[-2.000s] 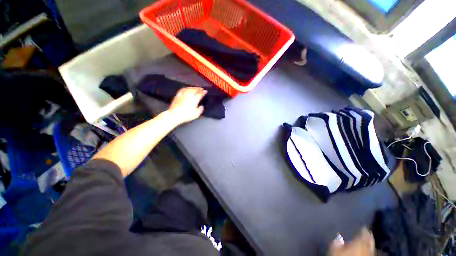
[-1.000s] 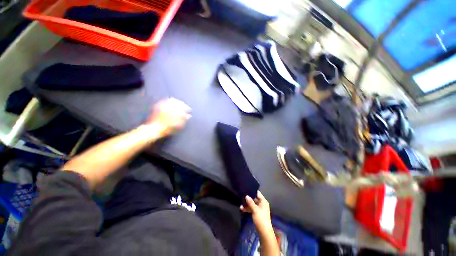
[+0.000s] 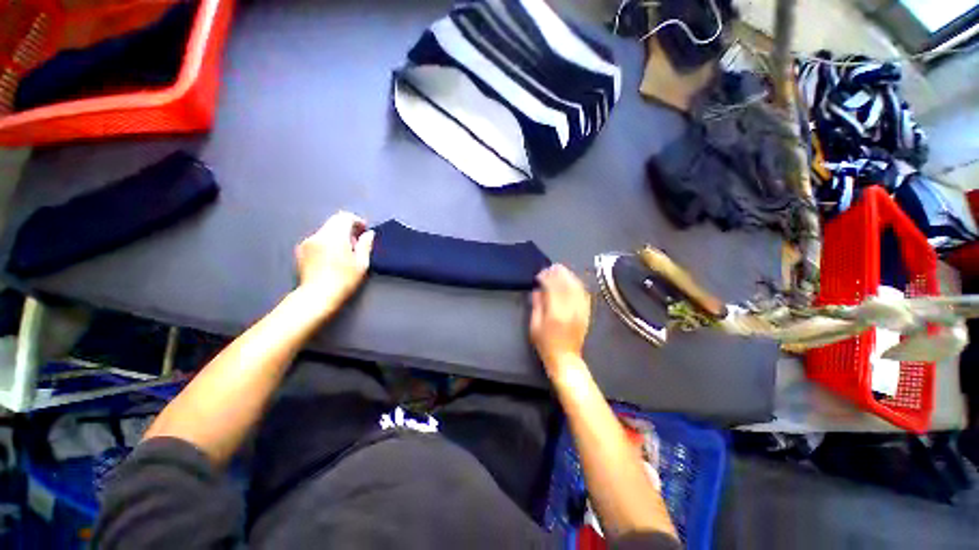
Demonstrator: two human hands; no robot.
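Note:
A narrow navy collar piece [image 3: 456,260] lies lengthwise on the dark grey ironing table [image 3: 290,140] in front of me. My left hand [image 3: 335,258] grips its left end. My right hand [image 3: 560,312] grips its right end. The steam iron [image 3: 644,299], with a silver soleplate edge and tan handle, rests on the table just right of my right hand. A fanned pile of unpressed pieces [image 3: 505,86], striped white and dark, lies beyond the collar piece. A dark pressed stack [image 3: 113,213] lies at the left.
A red plastic basket [image 3: 193,102] with dark pieces stands at the far left. Dark crumpled cloth [image 3: 730,161] lies at the right, near a second red basket [image 3: 848,355]. The cloth-wrapped iron hose [image 3: 859,317] crosses the right side. A blue basket [image 3: 692,473] is below the table edge.
The collar piece has gone from slanting in my right hand to lying lengthwise between both hands. My left hand, earlier at the dark stack and then empty, now holds its left end.

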